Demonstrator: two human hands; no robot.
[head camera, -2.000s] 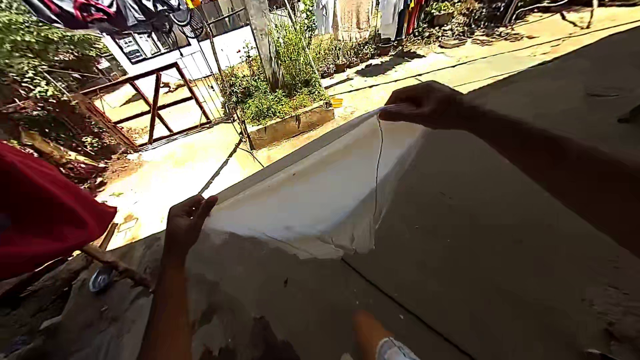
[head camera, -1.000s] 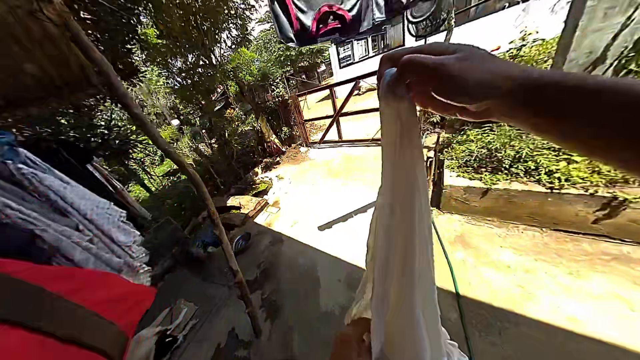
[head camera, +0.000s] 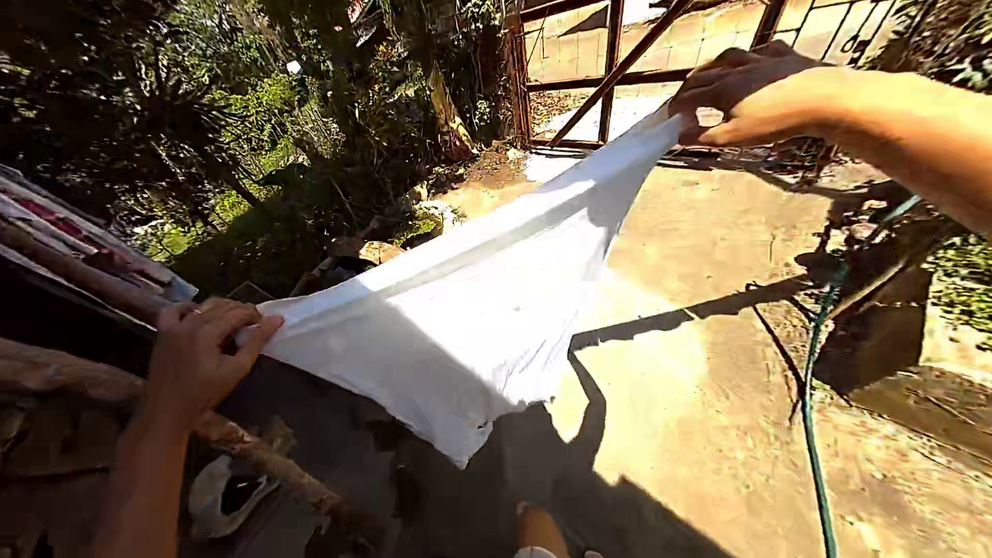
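Observation:
A thin white cloth (head camera: 496, 310) is stretched slantwise between my two hands, its lower part hanging in a point above the ground. My left hand (head camera: 205, 353), low on the left, pinches one upper corner between thumb and fingers. Higher up on the right, my right hand (head camera: 744, 97) grips the opposite corner, in front of the metal gate. Sunlight falls on the right part of the cloth, while its lower left part lies in shade.
A rusty metal gate (head camera: 612, 77) stands ahead. A wooden pole (head camera: 271, 465) slants at the lower left, near hanging patterned fabric (head camera: 85, 240). On the right, a green hose (head camera: 814, 434) runs over the concrete ground (head camera: 697, 232). Bushes (head camera: 271, 139) grow at the left.
The white cloth, hanging bunched from my right hand a second ago, is now spread out between both hands. My left hand has come up to the left. The view has turned.

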